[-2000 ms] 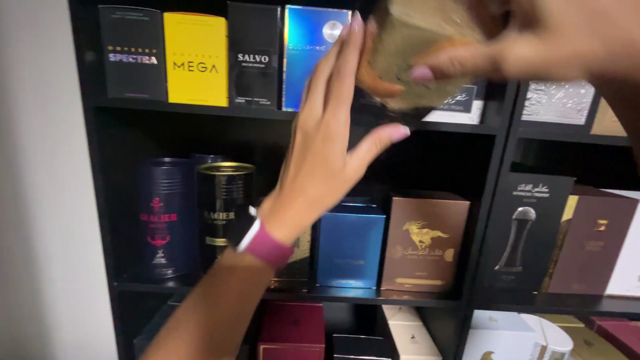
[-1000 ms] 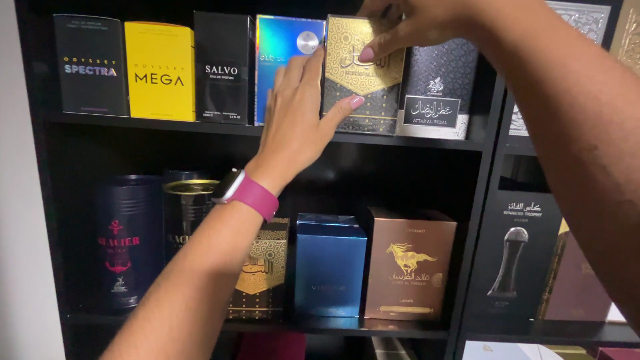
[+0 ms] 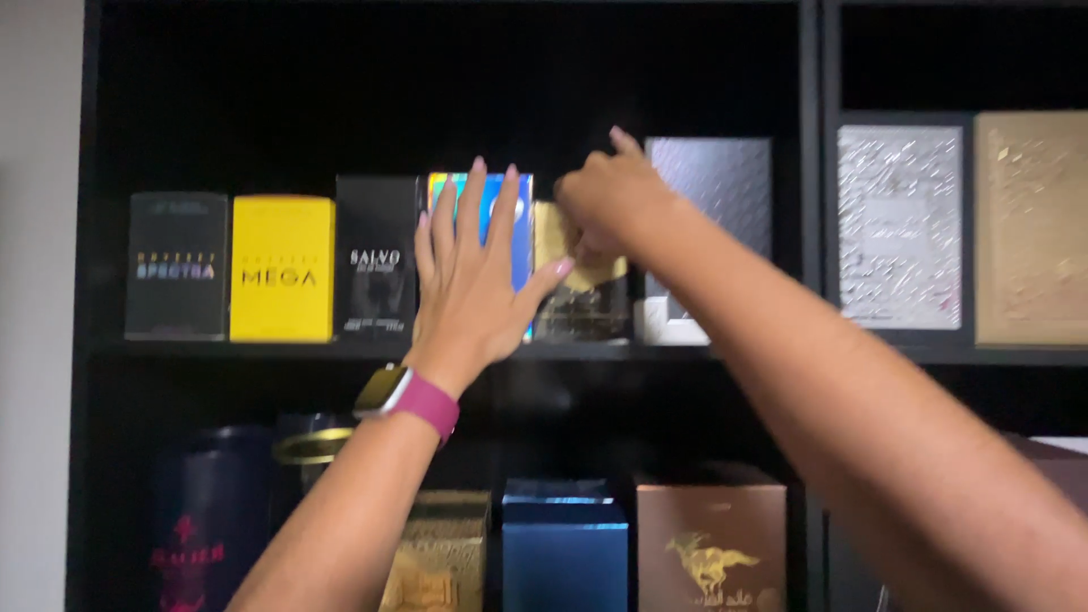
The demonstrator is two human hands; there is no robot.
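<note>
On the upper shelf, my left hand lies spread over the front of a shiny blue perfume box, with its thumb reaching toward the gold and black perfume box beside it. My right hand is at the top of that gold and black box, with its index finger pointing up and the others curled; whether it grips the box cannot be told. Right of it stands a dark silver-grey box, partly behind my right forearm. A black box stands left of the blue one. A smartwatch is on my left wrist.
A yellow box and a dark box stand at the left. Past the upright divider are a silver embossed box and a gold one. The shelf below holds a blue box, a brown box and dark cylinders.
The gold and black box, held up in the air two seconds ago, now stands on the upper shelf between the blue and silver-grey boxes. The view has shifted upward.
</note>
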